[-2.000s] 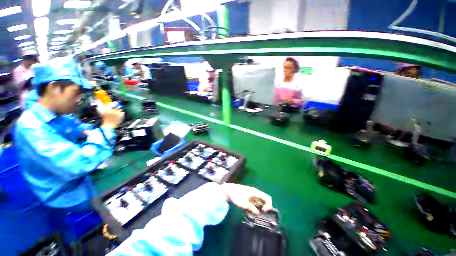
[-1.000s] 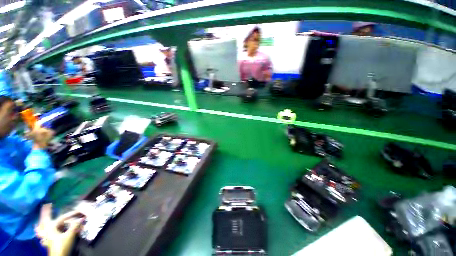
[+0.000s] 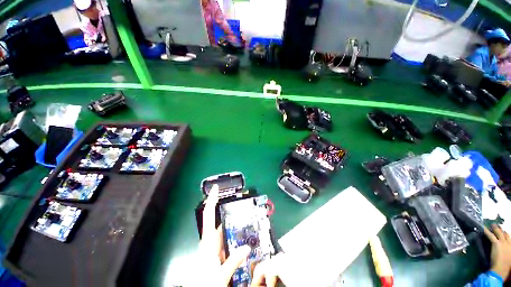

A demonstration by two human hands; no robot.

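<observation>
A blue-white circuit board (image 3: 246,228) with a dark round part lies over the open black housing at the bottom centre. The housing's pale-rimmed oval end door (image 3: 223,184) points away from me. My left hand (image 3: 215,241), partly washed out by glare, holds the board's left side, with one finger stretched towards the door. My right hand (image 3: 268,270), cut off by the bottom edge, has its fingers on the board's lower right edge. Red wire (image 3: 270,208) shows at the board's upper right corner. The hands hide the lower housing.
A black tray (image 3: 106,224) at left holds several boards. A white sheet (image 3: 336,230) and a yellowish red-ended tool (image 3: 381,262) lie at right. Open housings (image 3: 316,162) stand beyond, film-covered units (image 3: 440,221) at far right, beside another person's hand (image 3: 498,246).
The view has swung right and down. My left hand has moved from the tray to the housing, and one board has gone from the tray. A board now lies over the housing. My right hand has come into view.
</observation>
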